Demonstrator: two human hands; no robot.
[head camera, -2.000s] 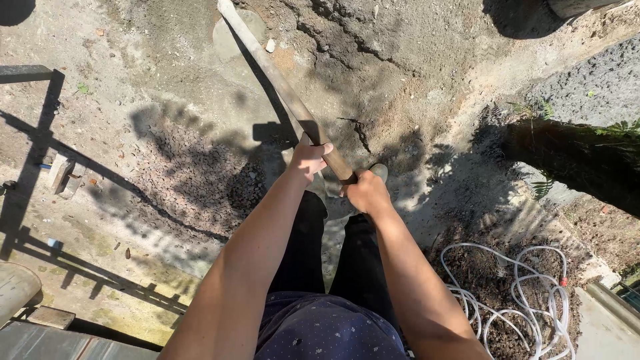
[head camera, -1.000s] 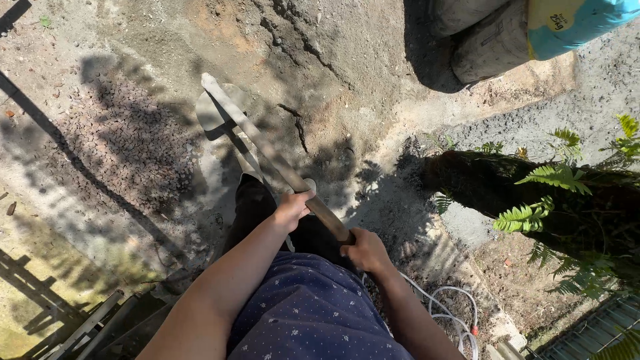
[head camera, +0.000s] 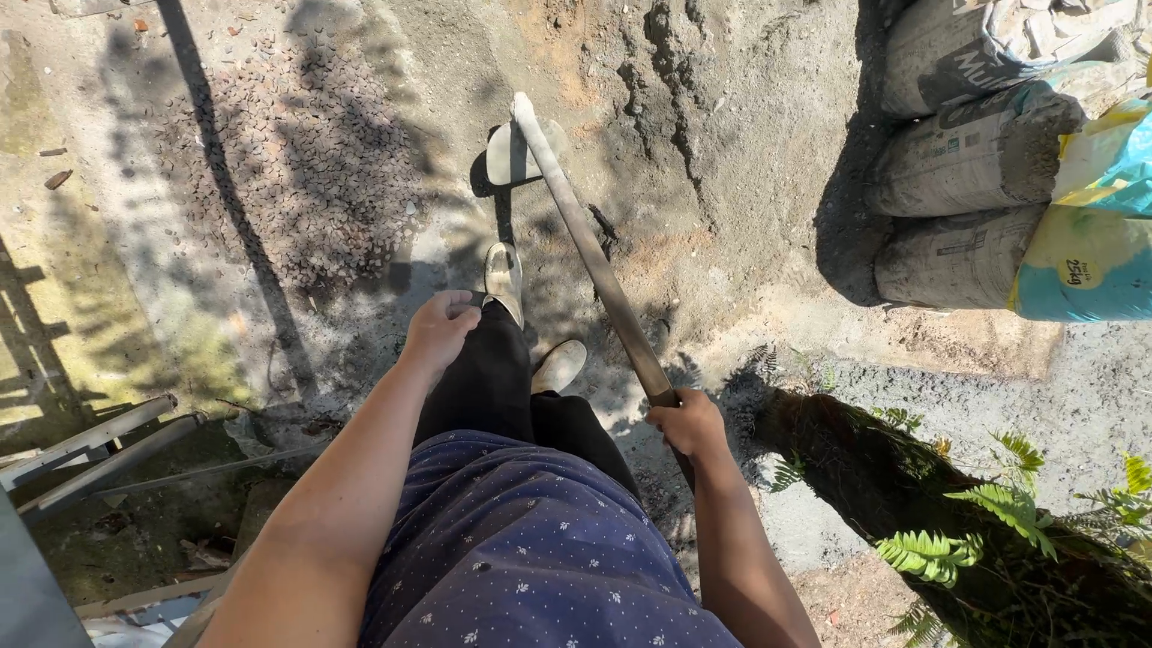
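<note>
My right hand (head camera: 690, 421) is closed around the lower part of a long wooden handle, which belongs to a hoe (head camera: 589, 243). The handle slants up and left from that hand. Its pale far end meets a broad flat metal blade (head camera: 551, 151) low over the dirt, beyond my shoes. My left hand (head camera: 443, 328) is off the handle, in front of my dark trousers; its fingers are loosely curled with nothing visible in them. The hand's inner side is partly hidden.
Reddish gravel (head camera: 315, 162) lies spread at the left. Filled sacks (head camera: 958, 148) and a blue and yellow bag (head camera: 1093, 243) stand at the upper right. A dark trunk with ferns (head camera: 900, 477) juts in at the lower right. Metal bars (head camera: 99, 441) are at the lower left.
My left hand has let go of the handle and moved left; in both earlier frames both hands held it. My right hand still grips it. The view has shifted, bringing in more sacks.
</note>
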